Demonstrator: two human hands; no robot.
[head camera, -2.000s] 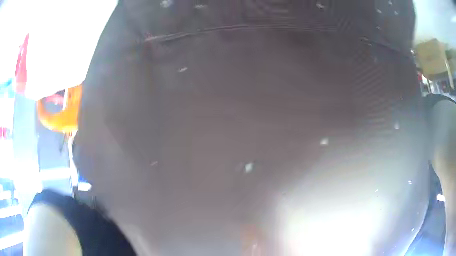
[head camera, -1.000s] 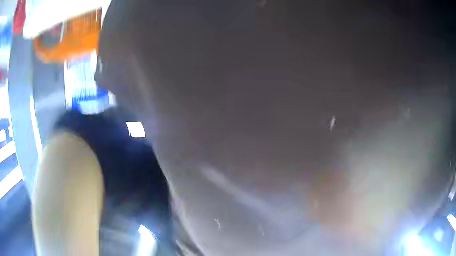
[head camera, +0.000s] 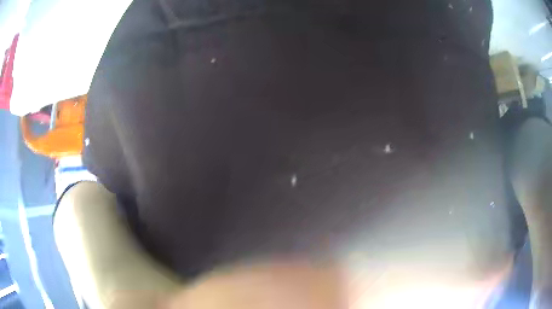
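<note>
A dark cloth surface with small pale specks (head camera: 290, 121), perhaps clothing, fills most of the head view very close up. A bare arm (head camera: 97, 241) bends along its left side toward the bottom. Another arm (head camera: 535, 157) runs down the right edge. A blurred skin-coloured shape, perhaps my left hand (head camera: 260, 289), is cut off by the bottom edge. A bright pinkish blur, perhaps my right hand (head camera: 423, 289), lies beside it. Fingers and any held thing cannot be made out.
An orange object with a looped part (head camera: 69, 136) shows at the left, below a large overexposed white shape (head camera: 66, 54). A red strip (head camera: 7, 75) is at the far left edge. A brown box-like thing (head camera: 505, 75) is at the upper right.
The view swung aside and back, so the right arm and brown box show again. The left arm now bends inward, and the skin-coloured blur at the bottom is larger and nearer.
</note>
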